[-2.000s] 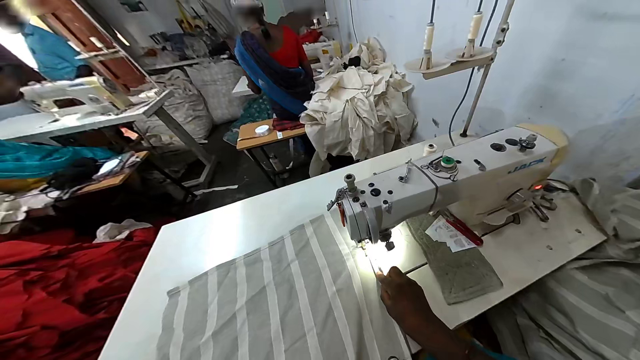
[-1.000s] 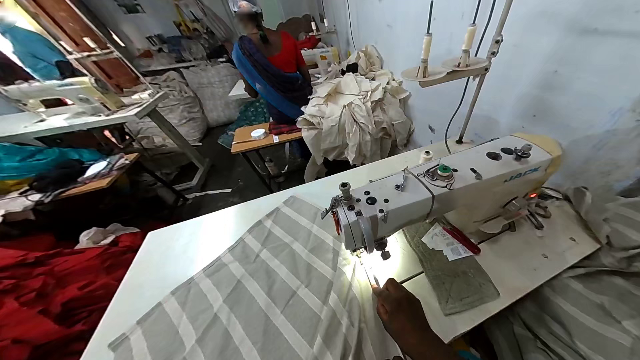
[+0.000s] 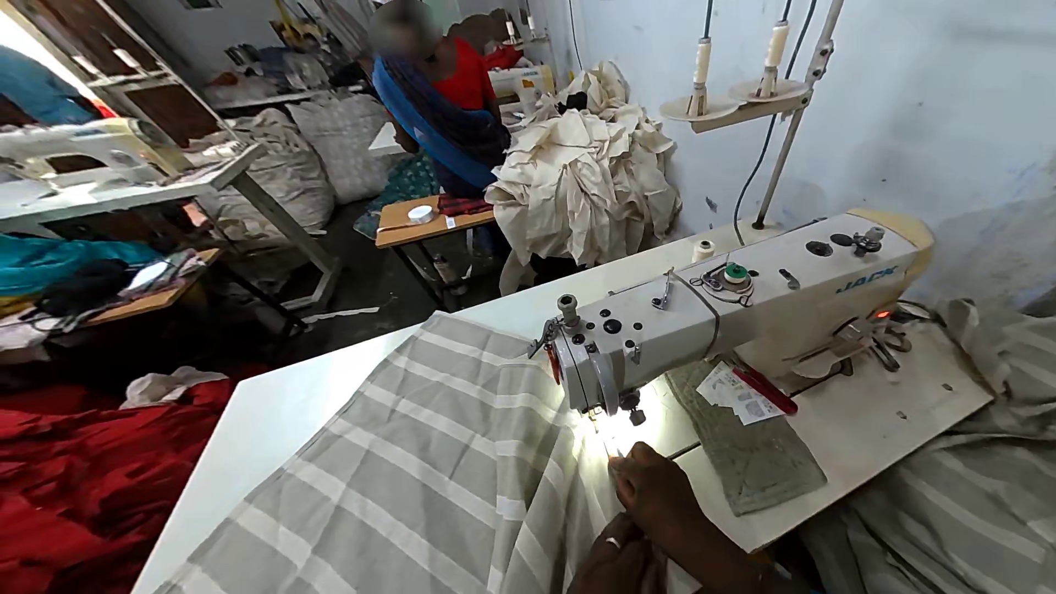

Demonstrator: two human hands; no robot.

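Note:
Grey cloth with white stripes (image 3: 412,445) lies across the white sewing table, its right edge under the lit needle area of a Jack sewing machine (image 3: 652,322). My right hand (image 3: 656,487) grips the cloth edge just in front of the needle, with the fingers close together. Lower down, my left hand (image 3: 615,557), with a ring on one finger, holds the same edge near my right wrist. Its fingertips are partly hidden.
Right of the needle, a folded grey-green cloth (image 3: 763,462) bears printed paper pieces (image 3: 738,392) and a red-handled tool (image 3: 763,389). More striped cloth (image 3: 957,495) hangs at the right. A thread stand (image 3: 784,165) rises behind. A person (image 3: 462,107) stands beside cream cloth (image 3: 586,173).
The striped cloth has turned and shifted on the table, its stripes now slanting differently. My left hand has come into view below my right hand, which stays near the needle.

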